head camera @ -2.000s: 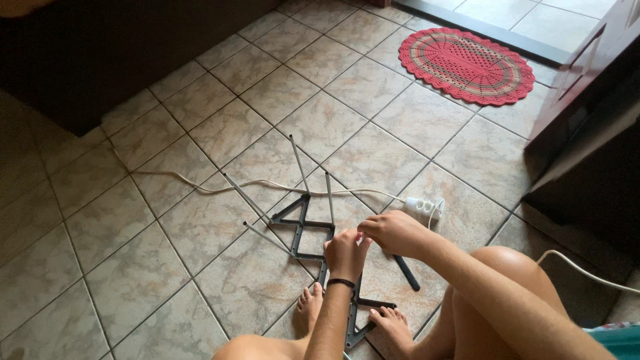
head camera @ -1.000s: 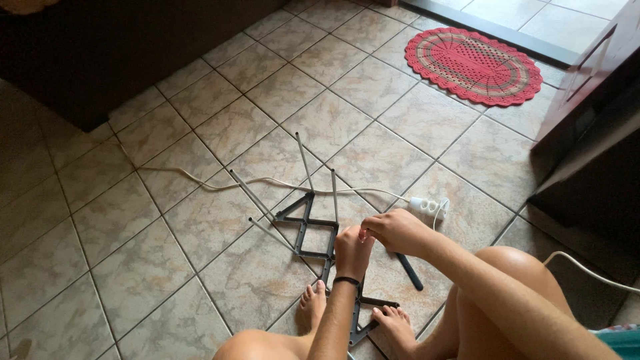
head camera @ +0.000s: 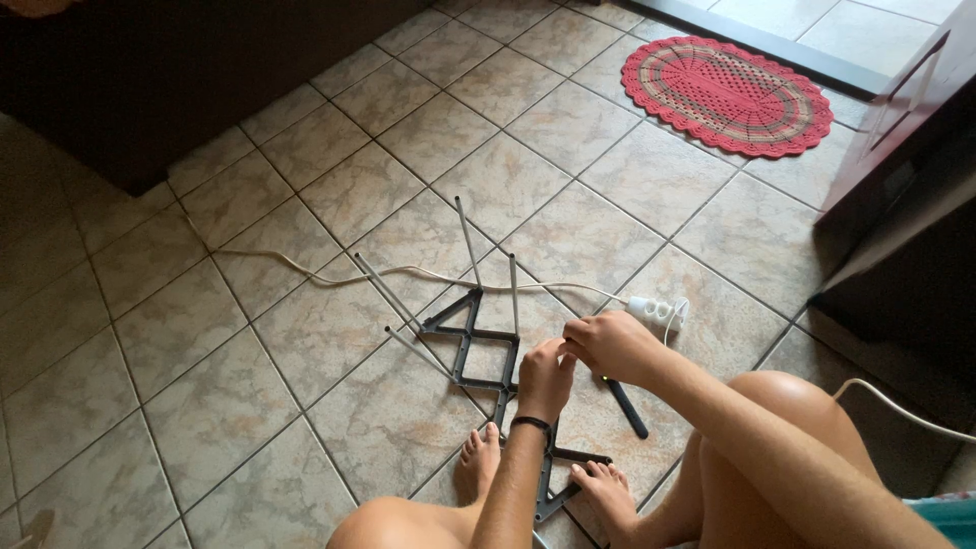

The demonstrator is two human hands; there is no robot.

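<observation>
My left hand, with a dark band at its wrist, is raised over a black plastic frame on the tiled floor. My right hand meets it fingertip to fingertip, its fingers pinched together. Whether a small thing is between the fingers cannot be told. Several thin metal rods stand up from the far part of the frame, which is made of joined squares and triangles. The near part lies between my feet. A black stick-like tool lies beside the frame, its far end partly hidden under my right hand.
A white power strip with a plug lies just beyond my right hand, its white cord running left behind the rods. A red oval crochet rug lies near the doorway. Dark furniture stands at the upper left and at the right.
</observation>
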